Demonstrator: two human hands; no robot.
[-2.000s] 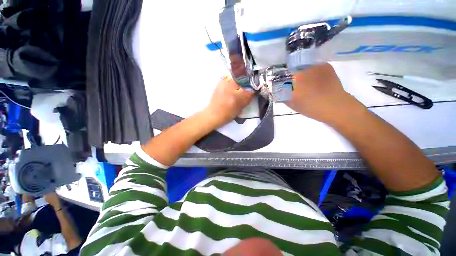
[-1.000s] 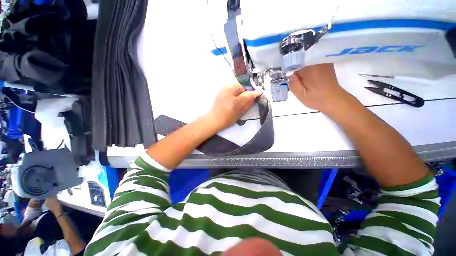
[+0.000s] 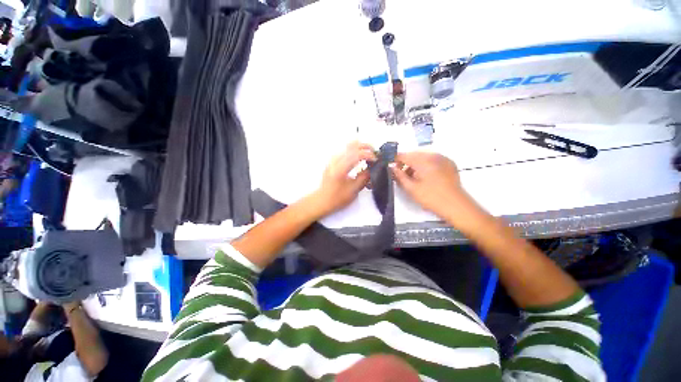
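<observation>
A dark grey fabric strip [image 3: 384, 195] has its end between my two hands, in front of the presser foot and needle area [image 3: 403, 116]. The strip hangs over the table's front edge and loops back left under my left forearm. My left hand [image 3: 347, 177] grips the strip's end from the left with its fingertips. My right hand [image 3: 427, 179] has its fingertips at the strip's right edge. The white sewing machine [image 3: 575, 74] with a blue stripe and JACK lettering stands behind. The fingertips partly hide the strip's end.
A stack of grey strips [image 3: 213, 127] lies left of the machine. Black thread snips [image 3: 560, 143] lie right of the needle. Dark fabric [image 3: 112, 82] is heaped at the back left. An edge ruler [image 3: 440, 233] runs along the front. Another person's arm [image 3: 86, 339] shows at lower left.
Both hands have moved from the needle area towards me, bringing the strip's end out from the presser foot. My right hand has come from beside the machine head to the strip. The view has shifted.
</observation>
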